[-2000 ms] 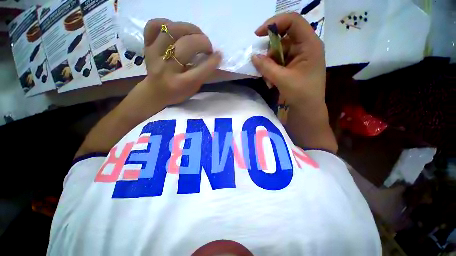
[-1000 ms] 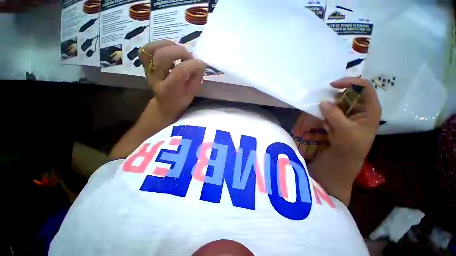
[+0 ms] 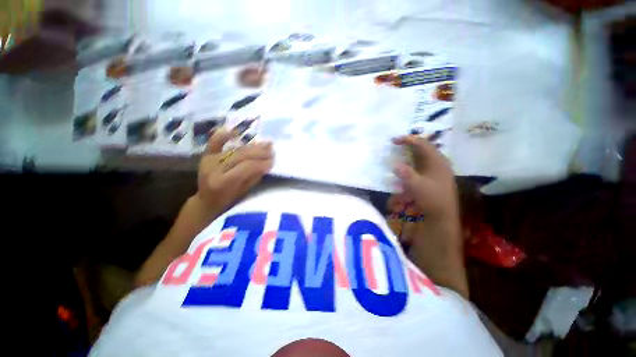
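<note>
Several printed retail boxes [image 3: 150,104] lie overlapping in a row along the near table edge, blurred. A white translucent sheet [image 3: 335,132] lies over the middle boxes, whose dark print shows faintly through it. My left hand [image 3: 233,166] grips the sheet's left near corner with thumb and fingers. My right hand [image 3: 425,171] pinches its right near side. A small dark piece seen earlier in my right hand cannot be made out now. The rightmost box [image 3: 436,111] shows beyond the sheet.
Tiny specks [image 3: 482,127] lie on the white table [image 3: 516,84] right of the boxes. A shiny red bag [image 3: 495,245] and a white scrap [image 3: 563,310] lie on the dark floor at the right.
The sheet has come down from a raised, slanted position to lie flatter and squarer over the boxes. My left hand now holds its corner. The view has tilted up, showing more table.
</note>
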